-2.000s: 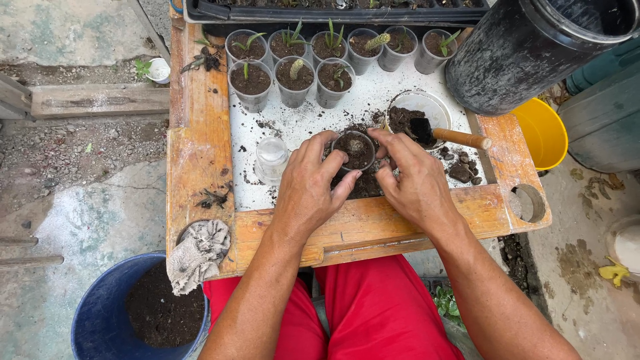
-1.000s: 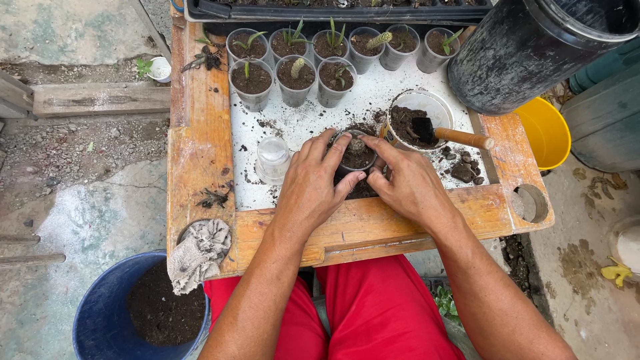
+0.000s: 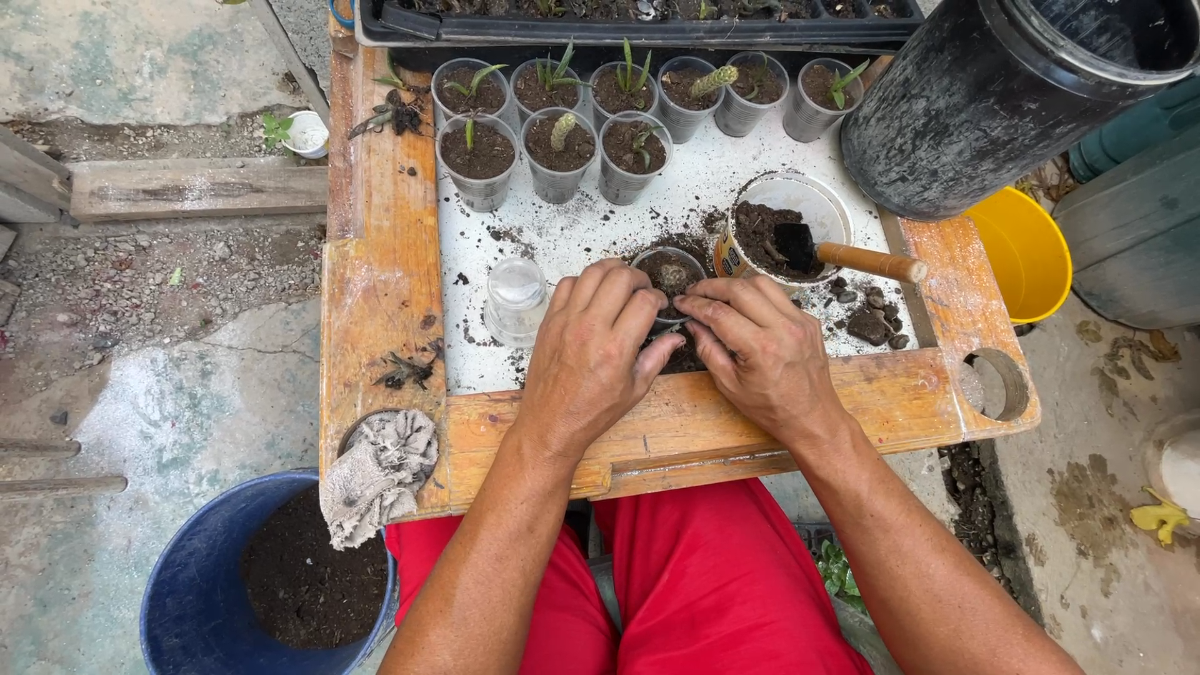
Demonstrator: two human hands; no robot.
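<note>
A clear plastic cup (image 3: 668, 272) of dark soil, with a small round cactus-like plant at its middle, stands at the near part of the white board. My left hand (image 3: 600, 342) rests against the cup's left side, fingers curled at the rim. On the other side my right hand (image 3: 764, 347) has its fingertips at the rim and soil. Just right of the cup, a white tub (image 3: 825, 211) holds soil and a small black trowel with a wooden handle (image 3: 872, 262). Upturned clear cups (image 3: 517, 295) stand left of my left hand.
Several potted seedlings in clear cups (image 3: 478, 155) line the far side, before a black seedling tray (image 3: 619, 33). A black bucket (image 3: 975, 103) leans at the right, above a yellow bucket (image 3: 1031, 253). A crumpled rag (image 3: 380, 473) hangs at the near left corner, over a blue bucket (image 3: 183, 581).
Both hands have stayed at the cup, with small shifts of the fingers around its rim. Compared with two seconds ago, my right fingers are closer to the plant.
</note>
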